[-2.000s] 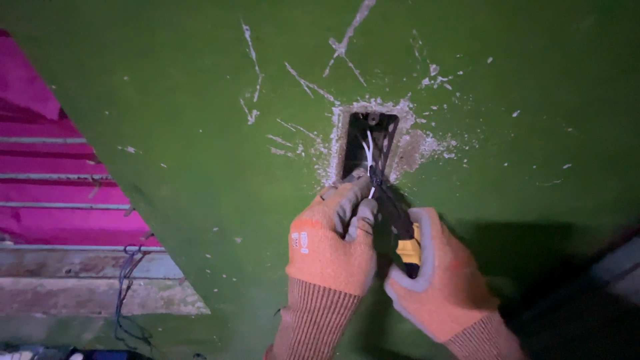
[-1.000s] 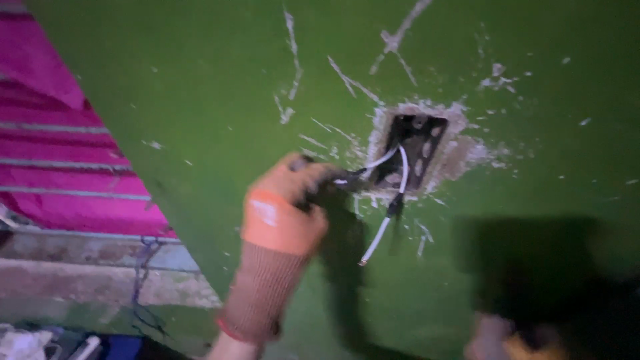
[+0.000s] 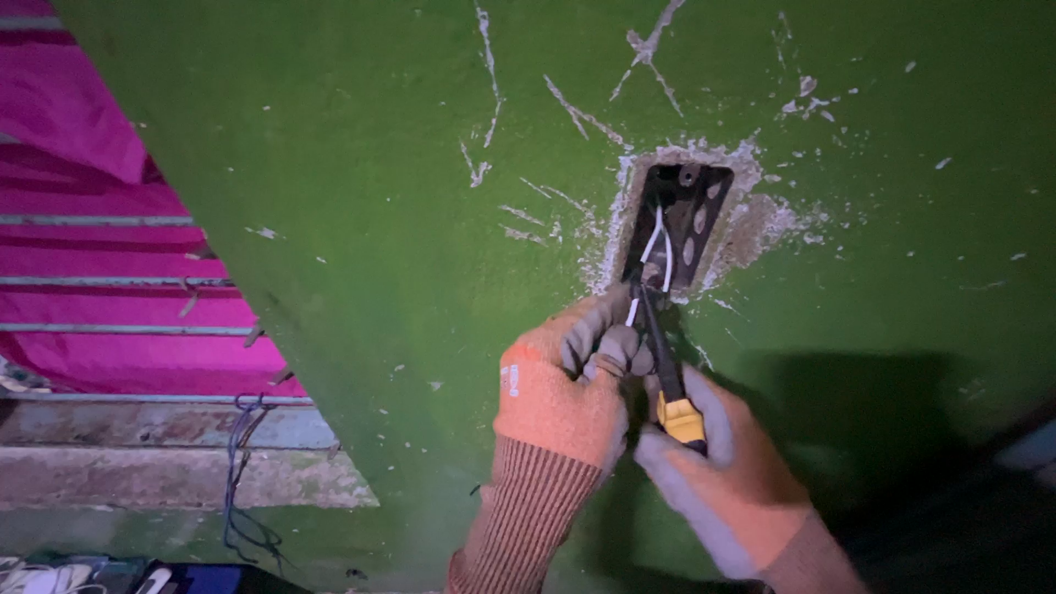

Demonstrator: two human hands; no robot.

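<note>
A recessed electrical wall box (image 3: 711,223) sits in the green wall, with white wires (image 3: 667,257) coming out of it and black tape or sleeving on them. My left hand (image 3: 565,388), in an orange and grey work glove, pinches a white wire just below the box. In my gloved right hand (image 3: 726,474) is a yellow-and-black hand tool (image 3: 681,417); its narrow black end points up at the wire beside my left fingertips. The fingers hide the tool's tip, so its exact contact with the wire cannot be told.
Chipped plaster (image 3: 755,231) surrounds the box. At left, a window opening has metal bars (image 3: 107,281) before pink cloth (image 3: 107,355), above a worn sill (image 3: 181,478). Dark cord (image 3: 235,445) hangs over the sill. Cables (image 3: 49,577) and a dark blue container (image 3: 214,580) lie at the lower left.
My right hand has come back up to the box from the lower edge of view. My left hand, beside the box one second ago, is now below it. The view has shifted somewhat.
</note>
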